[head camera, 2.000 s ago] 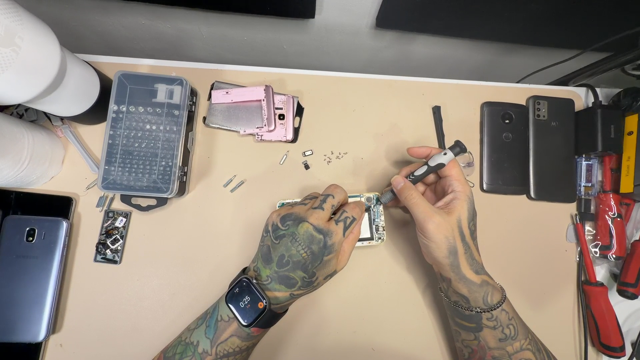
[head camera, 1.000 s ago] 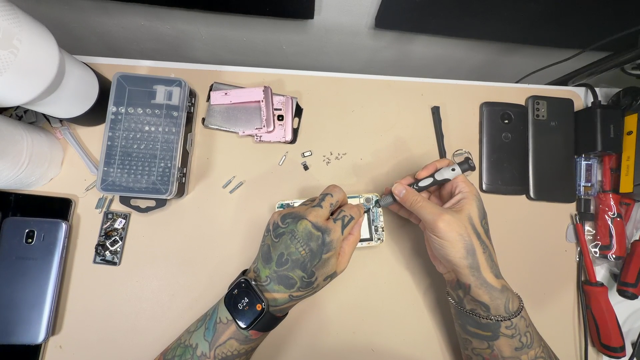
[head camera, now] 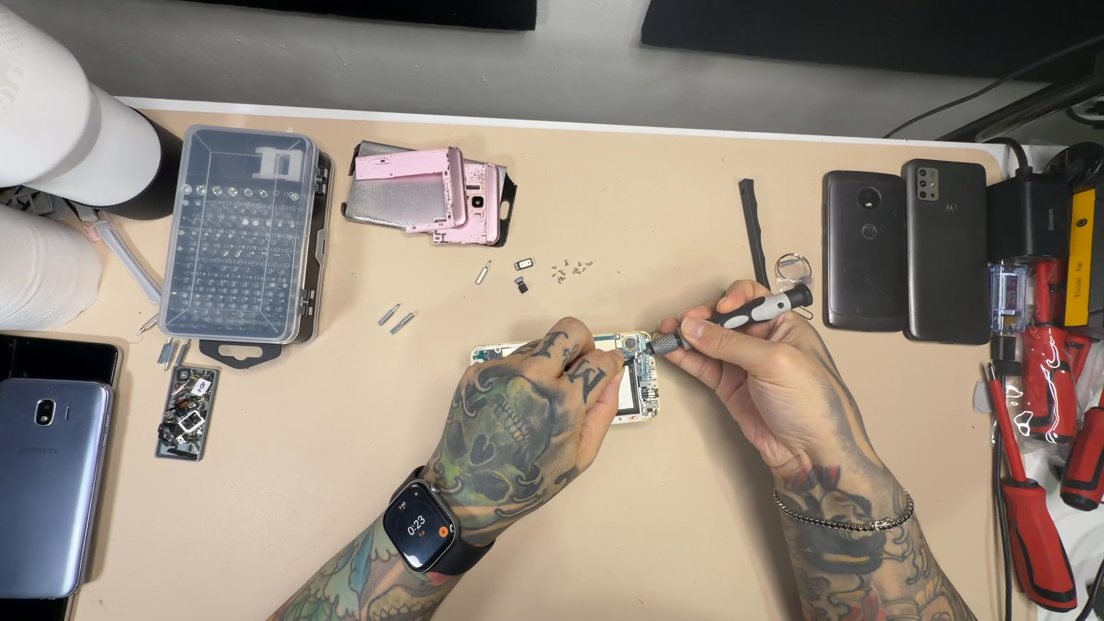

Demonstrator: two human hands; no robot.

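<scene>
An opened smartphone with its circuit board bare (head camera: 645, 379) lies on the tan work surface, partly under my left hand (head camera: 530, 414), whose fingers hold it down. My right hand (head camera: 759, 362) grips a grey and black precision screwdriver (head camera: 743, 317), tilted, its knurled collar at the phone's top right corner. The screwdriver's tip is too small to make out. Above the phone lie small screws (head camera: 571, 271), a tiny dark part (head camera: 521, 285), a small framed part (head camera: 523, 264) and a loose driver bit (head camera: 483, 272). Two more bits (head camera: 396, 318) lie to the left.
A lidded bit case (head camera: 241, 233) stands at the left, a tray of small parts (head camera: 187, 412) below it. Pink phone housing pieces (head camera: 470, 203) lie at the back. At the right are a black pry bar (head camera: 753, 231), two dark phones (head camera: 865, 250) and red-handled screwdrivers (head camera: 1035, 543).
The screwdriver's rear end has swung down and to the right, and my right hand has shifted with it. My left hand stays on the phone.
</scene>
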